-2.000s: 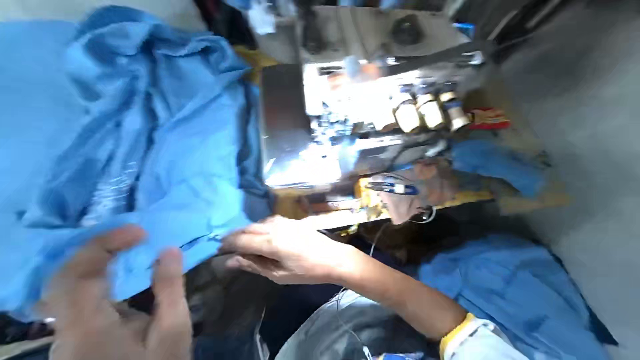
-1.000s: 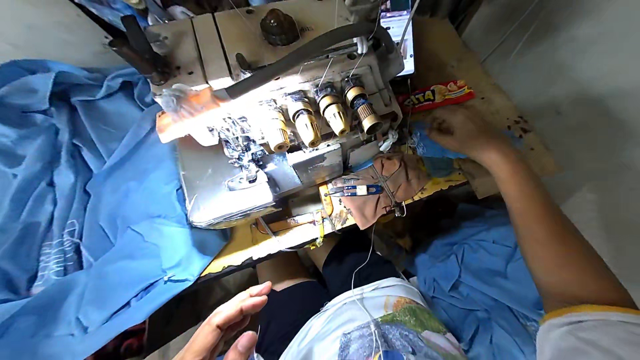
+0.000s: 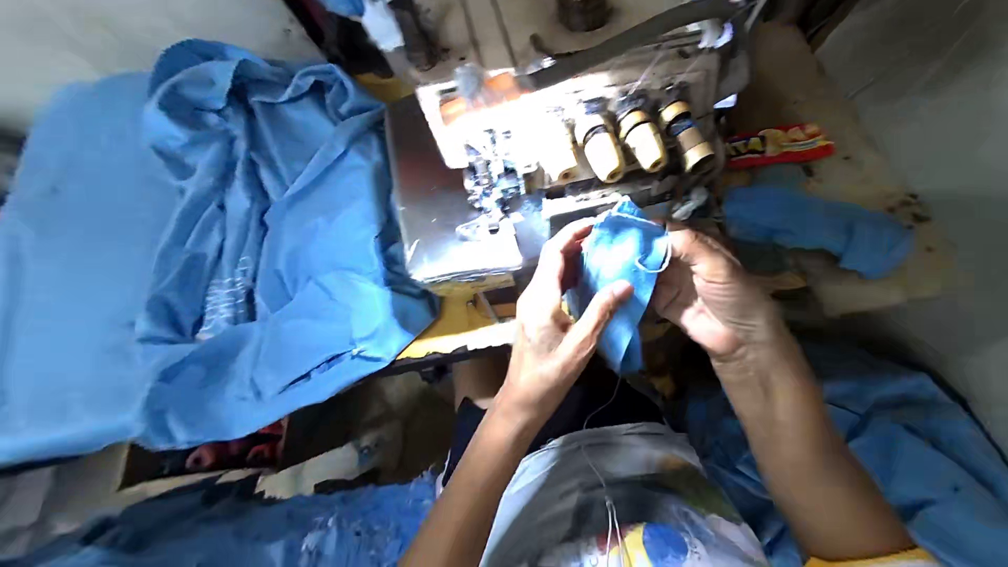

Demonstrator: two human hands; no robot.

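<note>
A small blue fabric piece (image 3: pixel 622 268) with a loop of pale thread at its upper right edge is held between both hands, in front of the sewing machine. My left hand (image 3: pixel 555 315) grips its left side, the thumb lying across its face. My right hand (image 3: pixel 705 287) has its fingertips at the upper right edge. Left of them is the lit needle and presser-foot area of an overlock-type sewing machine (image 3: pixel 492 189), with no cloth visible under the foot. A large blue cloth (image 3: pixel 315 283) with pale lettering lies folded on the left.
Thread tension knobs (image 3: pixel 600 150) line the machine front. A red packet (image 3: pixel 780 146) and more small blue fabric (image 3: pixel 819 224) lie on the wooden board at right. Blue cloth (image 3: pixel 890 441) is heaped low at right. A loose thread hangs over my lap.
My right hand has come from the blue fabric on the right-hand board to the machine's front. My left hand has risen from near my lap. A small blue piece is now between them.
</note>
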